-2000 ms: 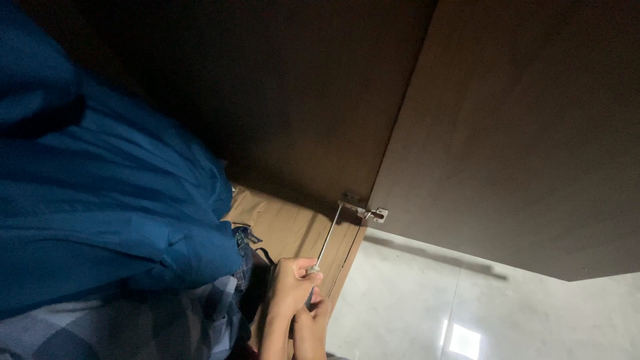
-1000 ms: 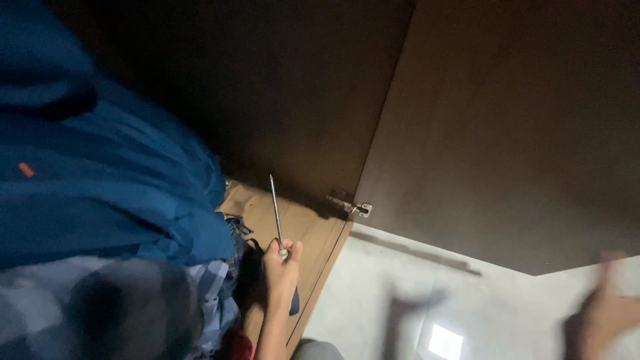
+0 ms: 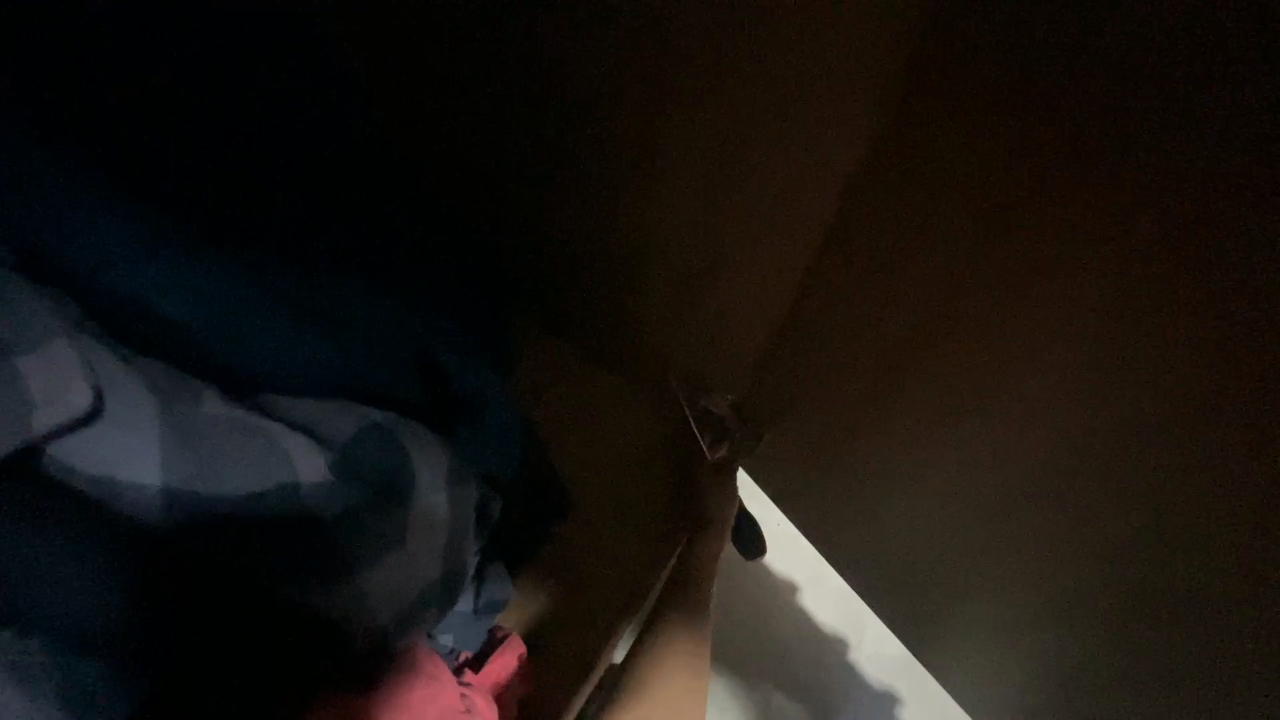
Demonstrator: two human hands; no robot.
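Note:
The picture is very dark. From the bottom edge a forearm reaches up to my left hand (image 3: 718, 490), whose fingers are hard to make out. It is closed around a screwdriver (image 3: 693, 420); the thin shaft shows above the hand, and the dark handle end sticks out at its right. The shaft lies beside a metal cabinet hinge (image 3: 722, 425), at the corner between a dark panel and the cabinet door (image 3: 980, 380). Whether its tip touches a screw cannot be seen. My right hand is not in view.
Hanging checked cloth (image 3: 260, 460) fills the left side, with a pink-red cloth (image 3: 450, 685) below it. A pale floor (image 3: 800, 640) shows under the slanting door edge, partly in shadow.
The scene has become much darker. My left hand has brought the screwdriver from over the cabinet's wooden base to the hinge. My right hand, blurred at the right one second ago, has left the view.

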